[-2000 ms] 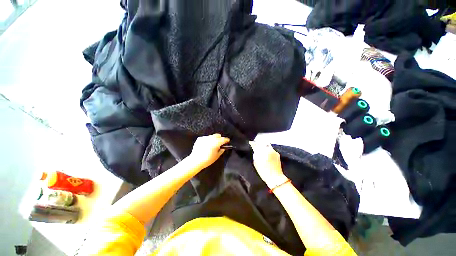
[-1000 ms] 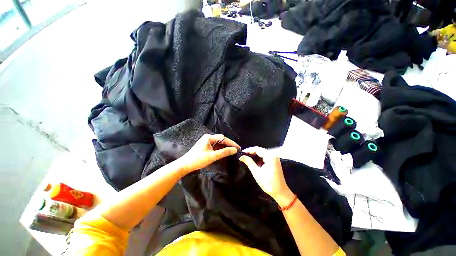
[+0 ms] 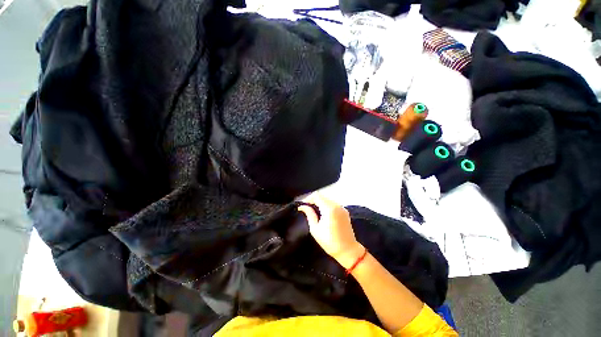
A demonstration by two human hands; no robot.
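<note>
A large dark coat [image 3: 263, 85] with speckled shell and smooth black lining [image 3: 217, 263] fills the left and centre, spread over the white table and my lap. Pale dashed stitch lines run across the lining. My right hand [image 3: 329, 227], bare with a red string at the wrist, pinches a fold of the coat's edge near the centre. Whether it also holds a needle or thread is too small to tell. My left hand and forearm do not show.
Right of the coat lie a phone [image 3: 371, 122], an orange cone [image 3: 410, 122], black thread cones [image 3: 431, 160] with turquoise ends, white paper [image 3: 471, 230] and a striped bundle [image 3: 448, 49]. A second dark garment [image 3: 540, 138] lies at right. A red-labelled cylinder [image 3: 58, 320] is at lower left.
My left hand was at the coat's edge beside my right hand and has left the picture. My right hand still pinches the cloth. The view has shifted, so table items appear further left.
</note>
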